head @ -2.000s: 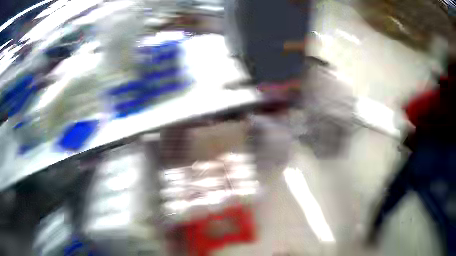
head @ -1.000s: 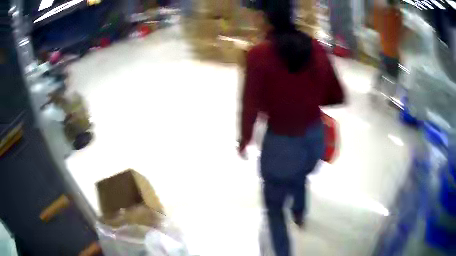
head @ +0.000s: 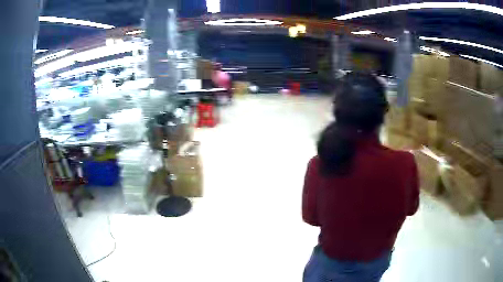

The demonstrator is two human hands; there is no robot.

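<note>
Neither of my hands is in the picture. Nearest in front of me, right of the middle, a person in a dark red top (head: pixel 361 206) and blue trousers is seen from behind, with dark hair tied back. The person's hands are hidden in front of the body. The picture is blurred.
A grey upright surface (head: pixel 27 182) fills the left edge. White workbenches (head: pixel 60 135), a stack of white trays (head: pixel 135 179), a carton (head: pixel 186 175), a black round base (head: pixel 174 206) and a red stool (head: pixel 206 114) are at the left. Large cartons (head: pixel 466 182) line the right.
The view has swung from benches to the floor and then levelled. The person in red now appears nearer and further right. The open carton and the red item beside the person have left view.
</note>
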